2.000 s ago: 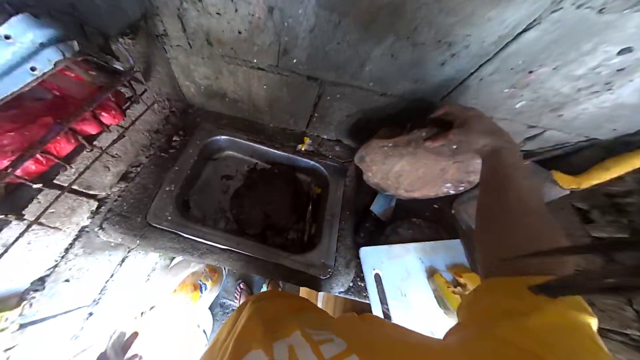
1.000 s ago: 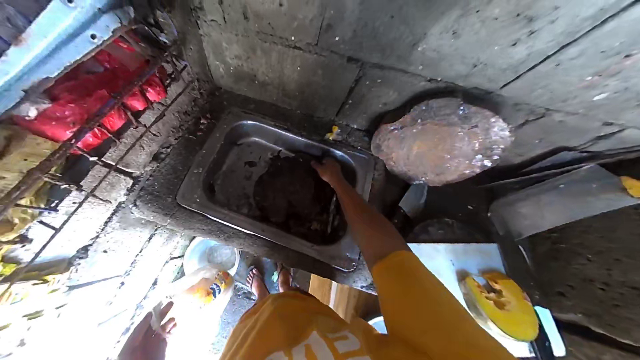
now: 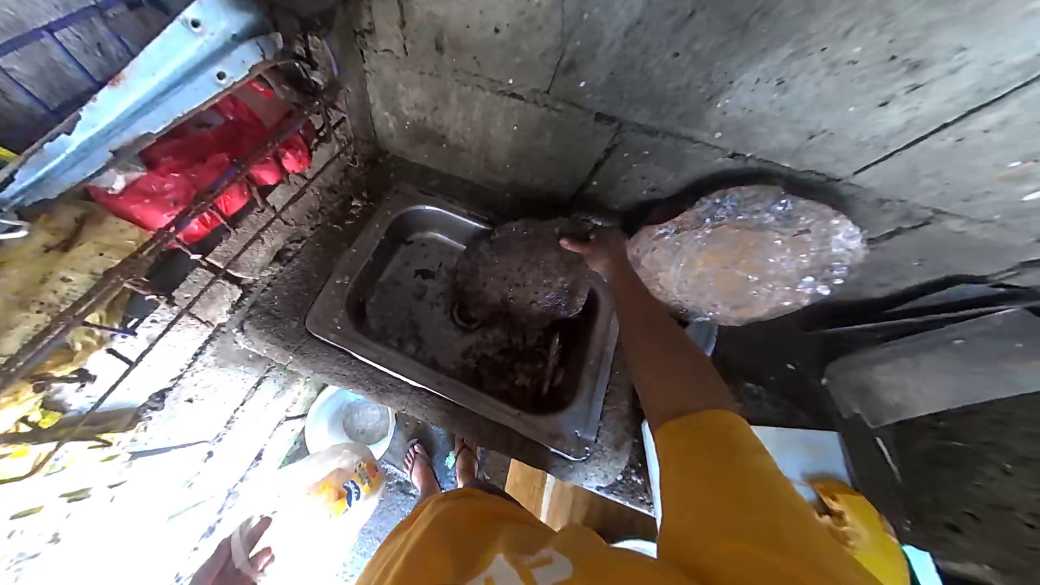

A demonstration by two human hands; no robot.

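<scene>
My right hand [image 3: 601, 248] grips the rim of a dark, sooty round pan or lid [image 3: 524, 268], which is tilted over the right part of the stainless steel sink [image 3: 398, 284]. The sink's drain shows just left of its lower edge, and dark grime lies in the basin. At the lower left, my left hand [image 3: 236, 556] holds the white handle of a translucent plastic jug [image 3: 341, 479] with an orange label, partly lost in glare. A round, worn metal lid or tray [image 3: 747, 252] leans on the block wall right of my right wrist.
A white bucket [image 3: 349, 418] stands on the floor beside my feet. Cut squash [image 3: 865, 528] lies on a white cutting board [image 3: 800, 455] at the lower right. Rusty bars [image 3: 162, 236] and red plastic bags [image 3: 195, 171] are at the left. A concrete block wall [image 3: 691, 89] rises behind the sink.
The dark round piece, flat in the basin a second ago, is now raised and tilted in my right hand. Earlier, that hand was on the worn round metal piece by the wall.
</scene>
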